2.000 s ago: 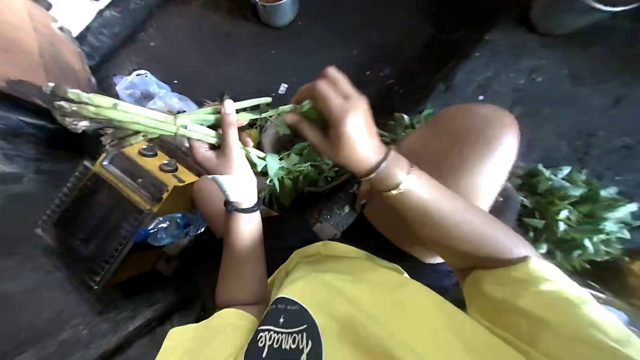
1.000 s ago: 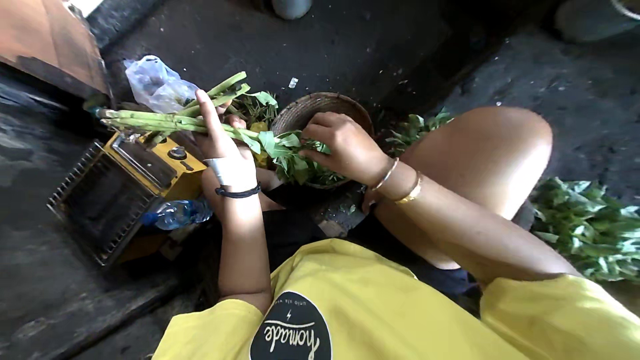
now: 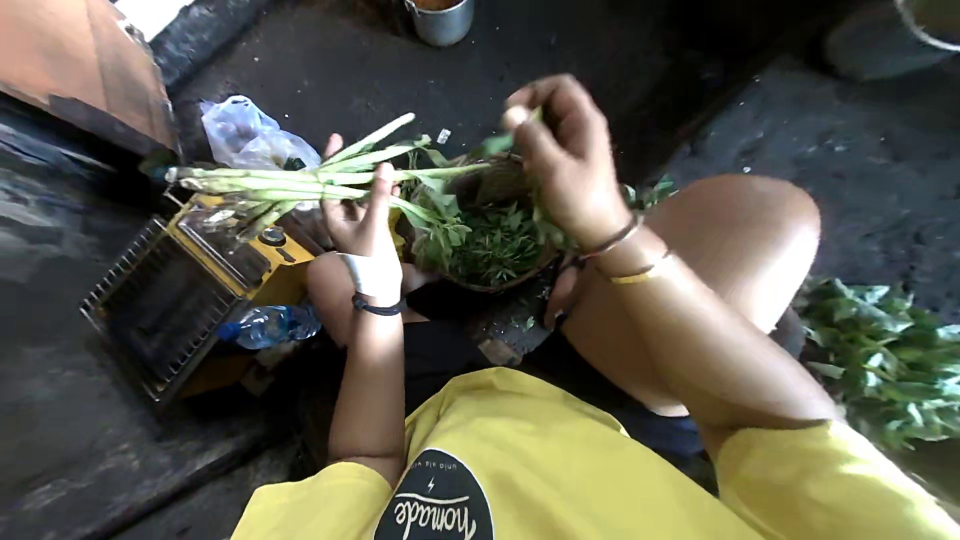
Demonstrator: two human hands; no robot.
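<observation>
My left hand (image 3: pixel 365 217) holds a bunch of pale green leafy stems (image 3: pixel 285 184), thumb on top, the thick ends pointing left and the leaves hanging at the right. Up and to the right of it, my right hand (image 3: pixel 566 157) is raised, slightly blurred, with a green leaf (image 3: pixel 496 144) pinched at its thumb and fingertips. Below and between the hands stands a round woven basket (image 3: pixel 495 184) with loose green leaves (image 3: pixel 499 244) inside; my right hand and the bunch hide parts of its rim.
A yellow and black appliance with a wire rack (image 3: pixel 180 300) is at the left, a plastic bottle (image 3: pixel 277 327) beside it. Behind lies a clear plastic bag (image 3: pixel 251 135). A metal pot (image 3: pixel 442 22) stands at the top, a bucket (image 3: pixel 877 41) top right, a leafy heap (image 3: pixel 885 360) at the right.
My right hand has moved up and away from the basket, where it was among the leaves one second ago. My left hand still holds the stems.
</observation>
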